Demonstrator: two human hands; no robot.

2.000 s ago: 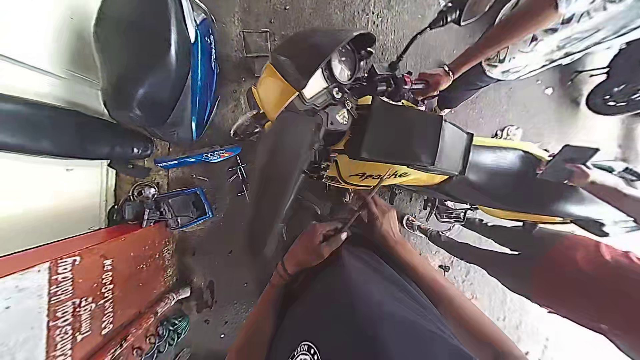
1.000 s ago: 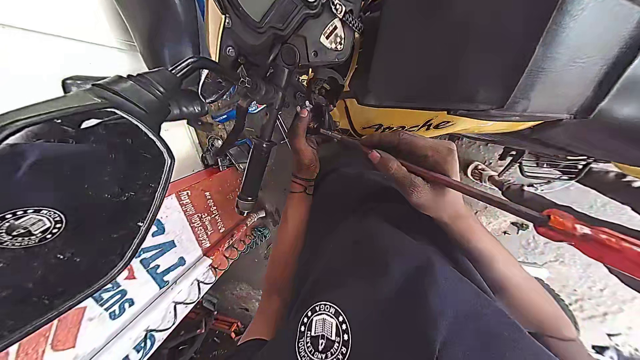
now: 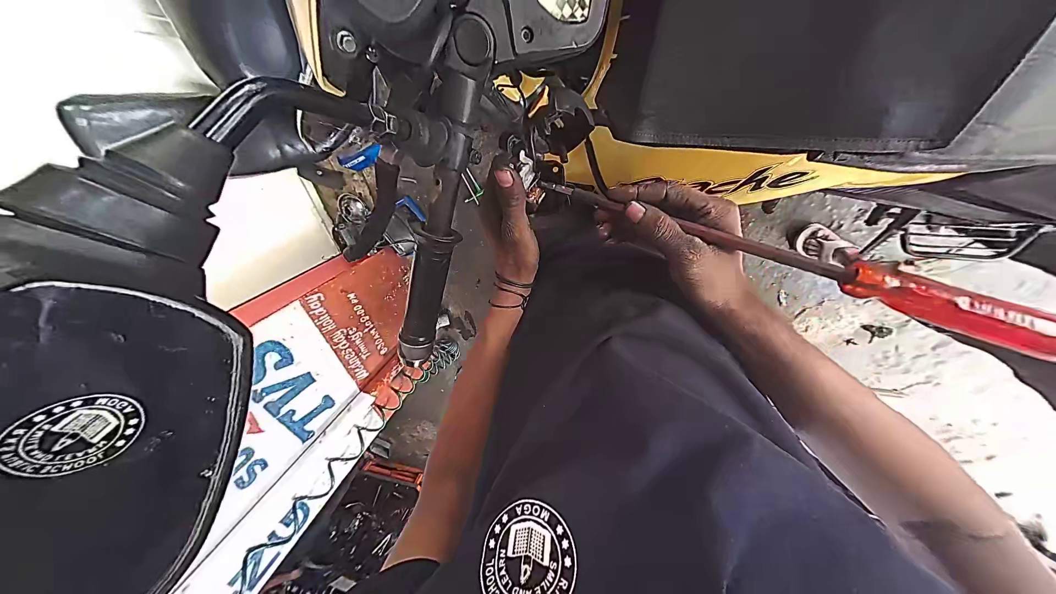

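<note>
In my right hand (image 3: 685,235) is a long screwdriver with a red handle (image 3: 949,305). Its dark shaft (image 3: 751,247) runs between my thumb and fingers, and the tip lies at a small metal part (image 3: 528,169) among the wiring under the motorcycle's handlebar. My left hand (image 3: 511,223) is raised at that same part, thumb against it; its other fingers are hidden, so its hold cannot be told. Just left of this hand hangs the black handlebar grip (image 3: 427,289). A yellow side panel (image 3: 775,177) of the motorcycle is behind my right hand.
A mirror (image 3: 115,437) on its black stalk (image 3: 289,95) fills the left side. The black-covered tank (image 3: 792,74) spans the upper right. Below the handlebar stand a red and white painted board (image 3: 330,355) and a coiled cable (image 3: 437,355). A sandalled foot (image 3: 825,243) is at the right.
The view has come much closer to the handlebar since two seconds ago. Both hands were together beside the yellow panel then; now they are at the wiring, the left on the metal part's left side.
</note>
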